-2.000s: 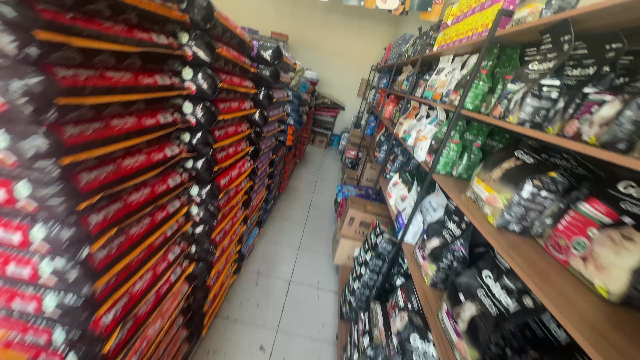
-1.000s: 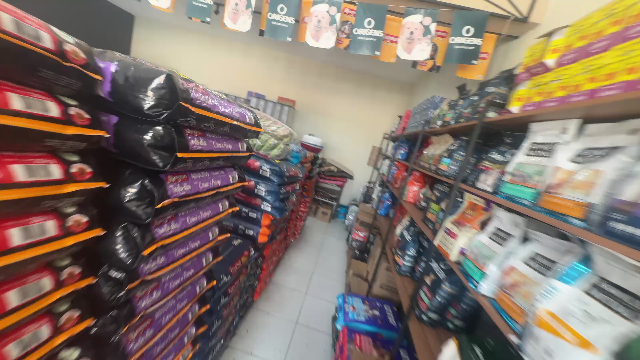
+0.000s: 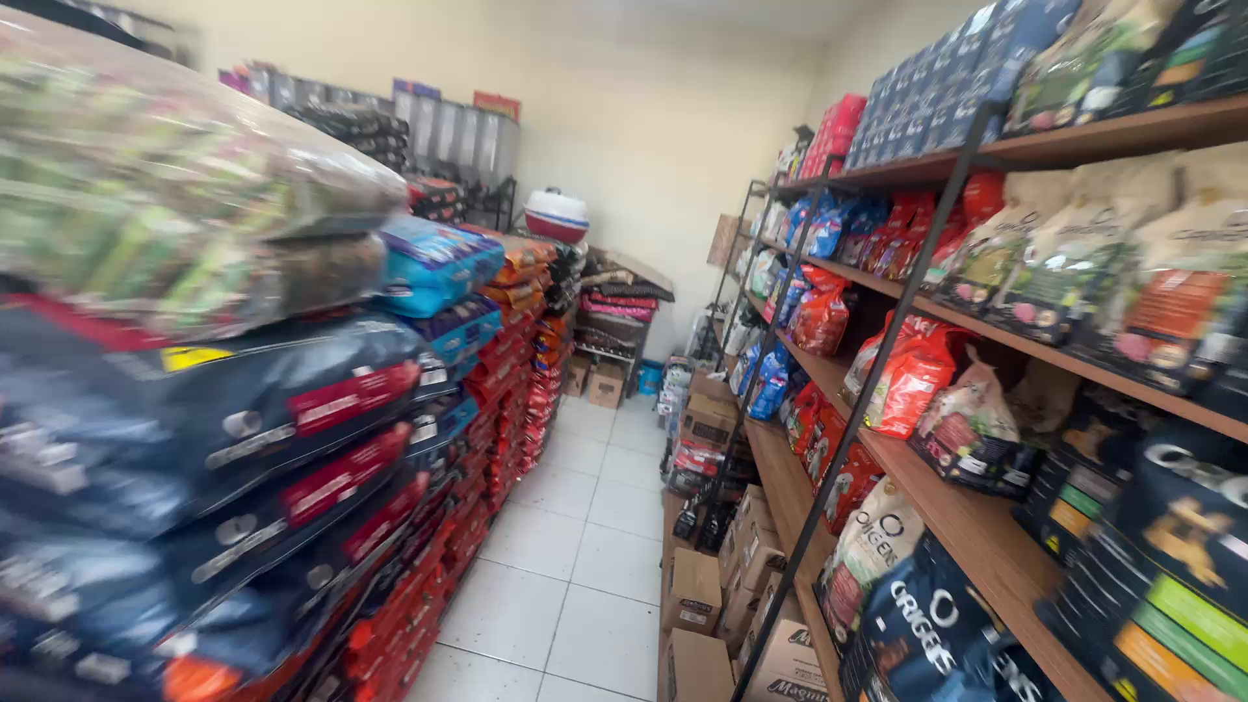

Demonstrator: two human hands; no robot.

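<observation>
Neither of my hands shows in the head view. On the left, dark blue pet food bags [image 3: 292, 419] lie in a tall stack, with a clear plastic-wrapped bundle [image 3: 185, 175] on top. Light blue bags [image 3: 441, 261] and stacks of red bags [image 3: 502, 375] stand behind them. At the right, wooden shelves [image 3: 985, 507] on a black metal frame hold upright beige bags [image 3: 1175, 263], red bags [image 3: 909, 375] and dark blue bags [image 3: 951, 624]. The near left side is blurred.
A white tiled floor [image 3: 570, 546] runs between the stacks and the shelves. Cardboard boxes [image 3: 694, 585] sit low along the right side. At the far end are a rack of folded goods [image 3: 619, 312], a blue bucket [image 3: 648, 377] and a red and white cooler [image 3: 556, 214].
The view has moved forward down the aisle. The hanging banners and the purple-banded bags seen one second ago are out of view; the cooler and far rack look closer.
</observation>
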